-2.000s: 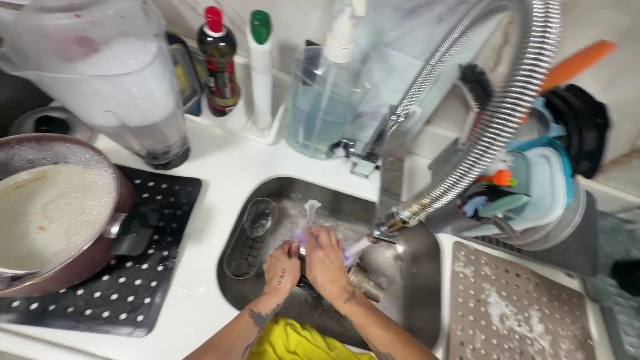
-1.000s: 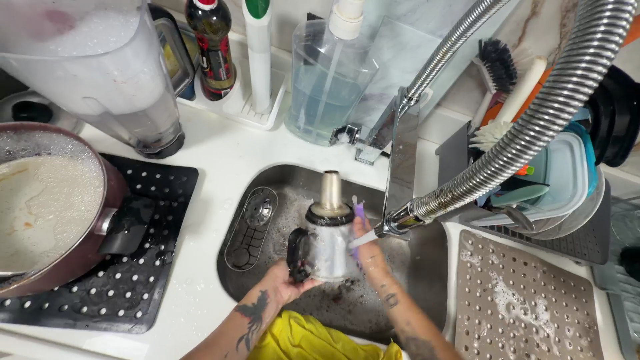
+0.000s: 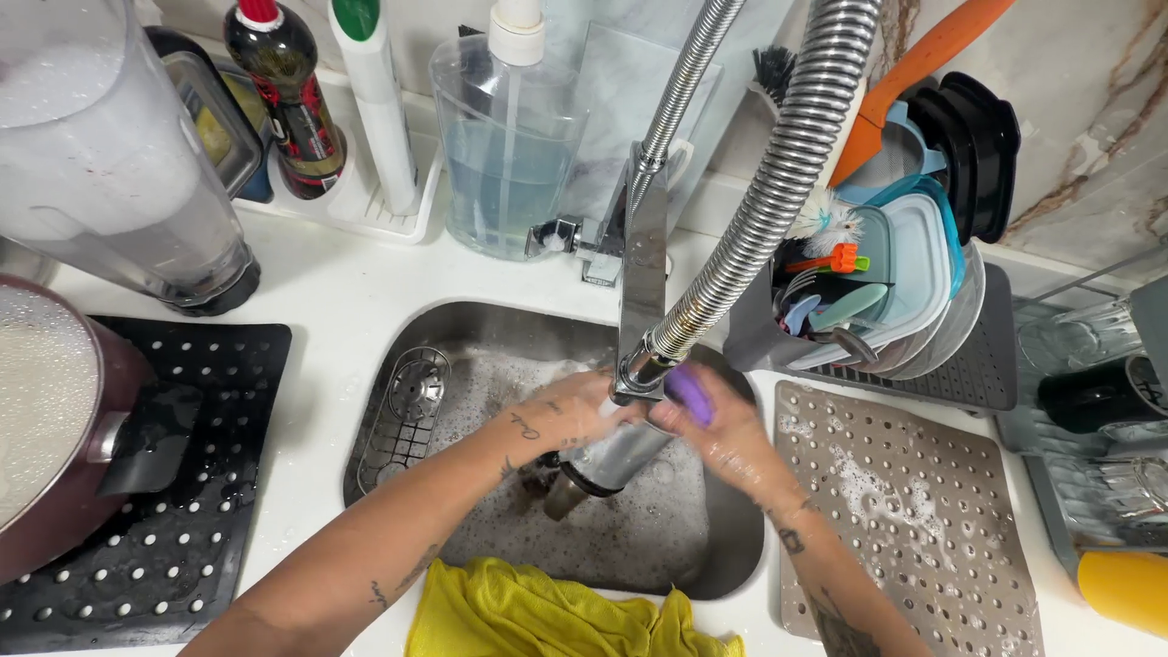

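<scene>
Over the steel sink (image 3: 657, 547), a metal jug-like vessel (image 3: 620, 456) with a dark rim and a narrower tube end points down and toward me. My left hand (image 3: 584, 411) is closed on its upper left side, partly behind the faucet head. Blurred by motion, my right hand (image 3: 716, 415) presses a purple scrubber (image 3: 689, 394) near the vessel's upper end. The faucet nozzle (image 3: 639, 383) hangs directly above, its outlet close to my left hand. Soapy water and foam lie in the basin.
A yellow cloth (image 3: 547, 616) drapes the front edge. At left stand a pot (image 3: 119, 392) on a black mat and a blender jar (image 3: 119, 173). Behind are a sauce bottle (image 3: 297, 109) and soap dispenser (image 3: 506, 155). A beige mat (image 3: 912, 520) and loaded dish rack (image 3: 985, 356) sit at right.
One second ago the vessel stood with its tube end up; now that end points down. The purple scrubber has moved to the vessel's upper end with my right hand. The view has shifted closer.
</scene>
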